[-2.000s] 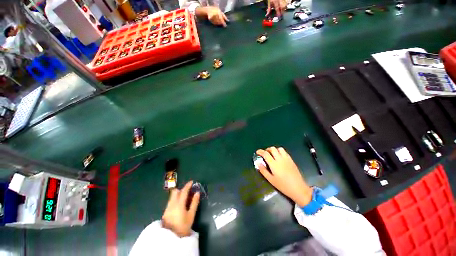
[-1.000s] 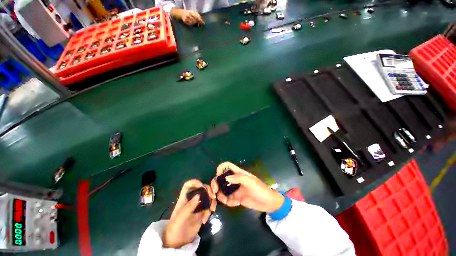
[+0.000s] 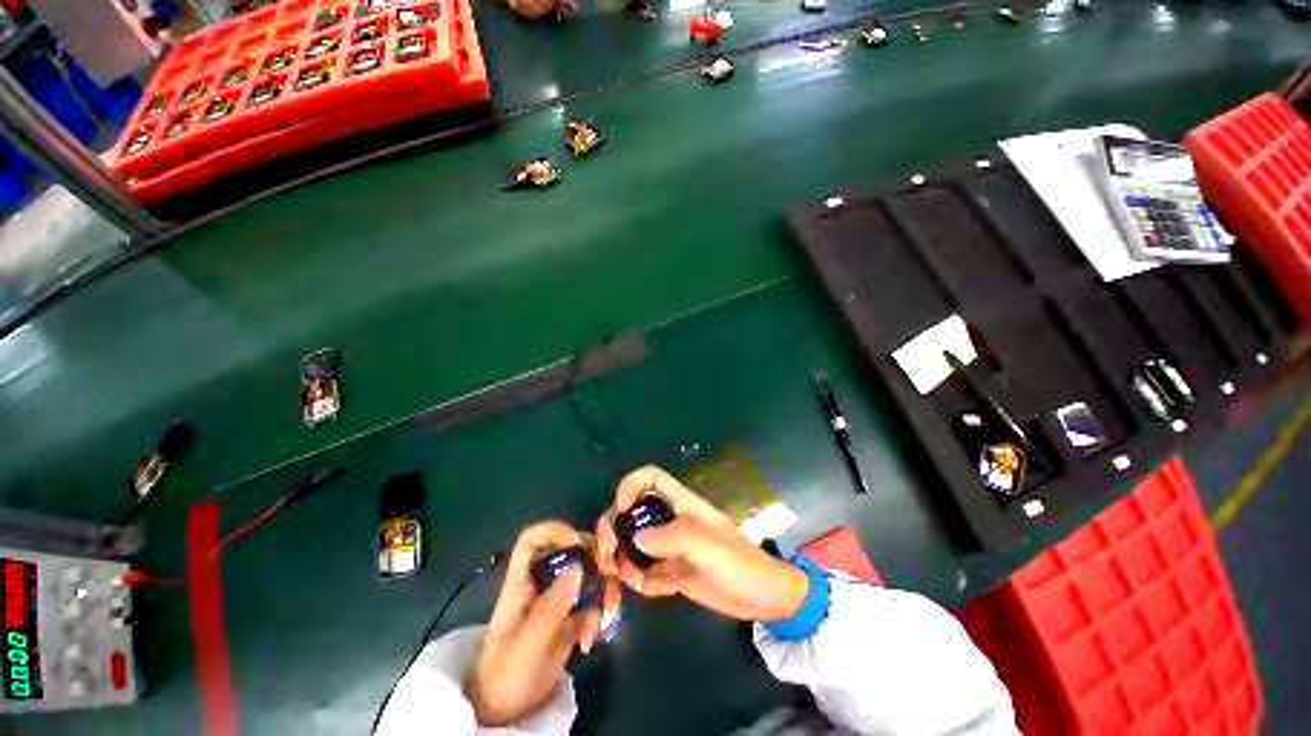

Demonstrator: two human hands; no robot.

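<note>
My left hand (image 3: pixel 529 633) is closed on a dark rounded housing (image 3: pixel 565 577) with faint pale print, low in the middle of the view. My right hand (image 3: pixel 712 564) holds a second dark rounded housing (image 3: pixel 643 528) with pale print. The hands are side by side and close together, fingers nearly touching. A blue band sits on my right wrist. A small open device unit (image 3: pixel 400 548) with a black part at its top end lies left of my hands. A thin black cable runs beside my left hand.
A grey power supply (image 3: pixel 72 633) stands at the left edge by a red tape stripe (image 3: pixel 212 618). A dark pen-like tool (image 3: pixel 840 434), a black parts tray (image 3: pixel 949 273) and a red tray (image 3: pixel 1136 618) are at right. A unit-filled red tray (image 3: pixel 295 115) is at upper left.
Two seconds ago my hands were apart, the right near a small pale item. They came together, each with a dark housing. Since one second ago the housings' printed faces show more.
</note>
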